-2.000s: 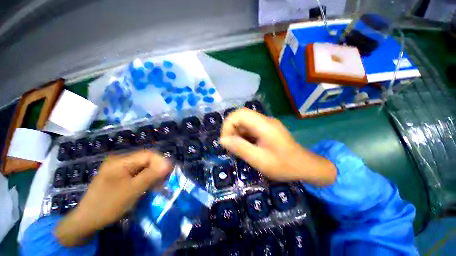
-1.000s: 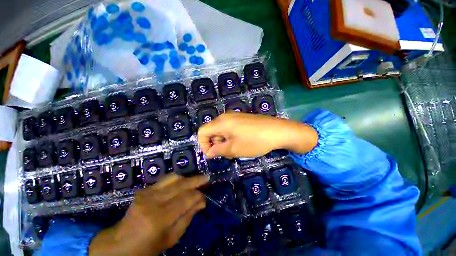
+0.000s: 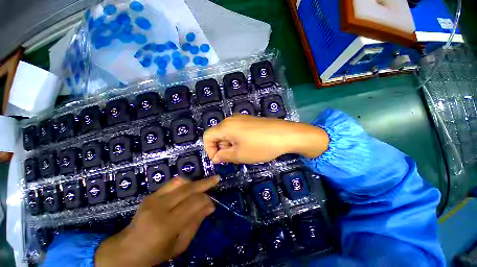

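Note:
Black housings (image 3: 151, 137) with pale round centre marks sit in rows in the pockets of a clear blister tray (image 3: 204, 75). My right hand (image 3: 243, 140) is over the tray's middle rows, fingertips curled together and pointing down at a housing; whether they pinch anything is hidden. My left hand (image 3: 162, 221) is palm down just below it, index finger stretched towards my right fingertips. A dark blue see-through film (image 3: 225, 211) lies beside and under my left fingers, over the near rows, its edge a thin pale line. My left thumb side is hidden, so its grip is unclear.
Blue film dots (image 3: 123, 28) lie on clear film and white paper behind the tray. White paper pieces (image 3: 32, 86) and part of a wooden frame (image 3: 9, 70) are at left. A blue control unit (image 3: 334, 44) stands back right under a padded block (image 3: 384, 21). Empty clear trays (image 3: 455, 99) lie far right.
Both hands have come together over the tray's middle from being apart. The shiny blue film near my left hand now lies low and dark over the near rows. The view has moved closer.

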